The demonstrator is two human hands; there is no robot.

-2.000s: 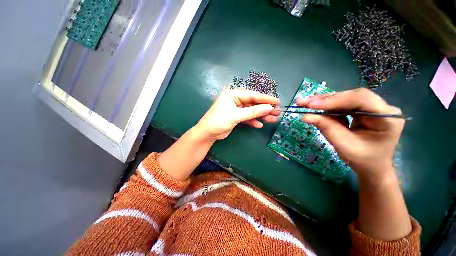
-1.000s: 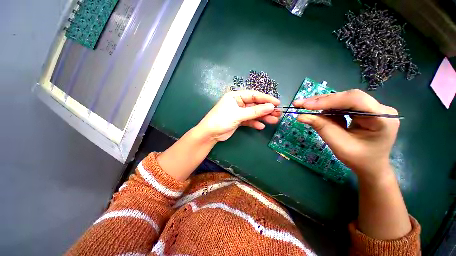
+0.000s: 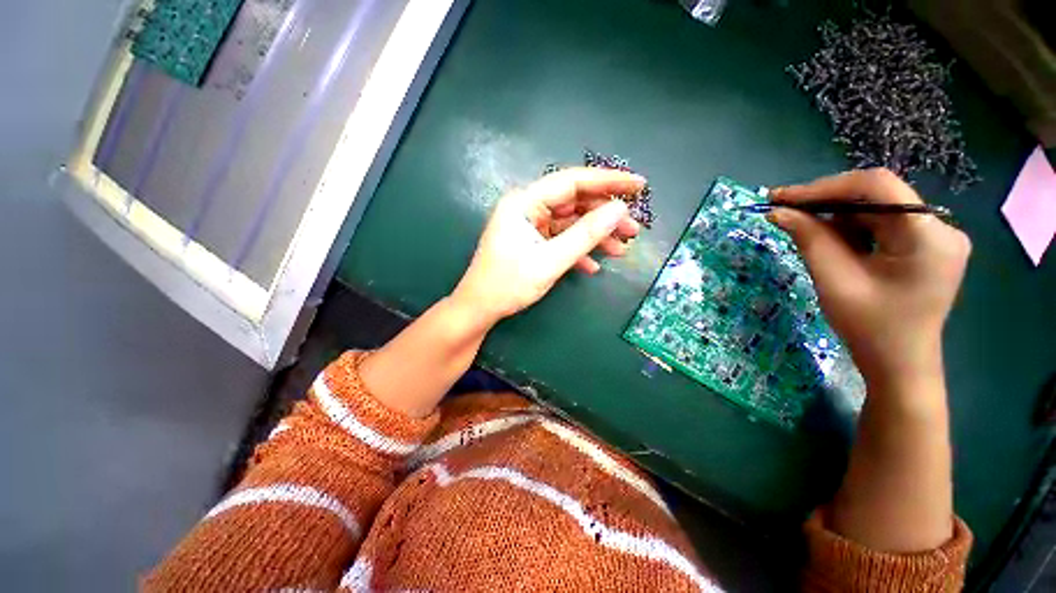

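The green circuit board [image 3: 730, 307] lies flat on the dark green bench top. My right hand [image 3: 869, 249] holds the dark tweezers [image 3: 857, 209] nearly level, with their tip over the board's upper edge. I cannot tell if a part is in the tip. My left hand [image 3: 554, 238] is raised left of the board, fingers curled and thumb near the forefinger; whether it holds a tiny part cannot be seen. The small pile of components [image 3: 644, 206] lies behind my left fingers, partly hidden by them.
A larger spiky pile of components [image 3: 886, 99] lies at the upper right, near a pink card [image 3: 1031, 206]. A pale frame [image 3: 284, 307] stands at the left with another green board [image 3: 185, 37] in it. A clear plastic bag [image 3: 704, 9] shows at the top edge.
My right hand and the tweezers have moved right and up, away from my left fingers, to over the board. My left hand has shifted slightly up and left. The view has shifted slightly.
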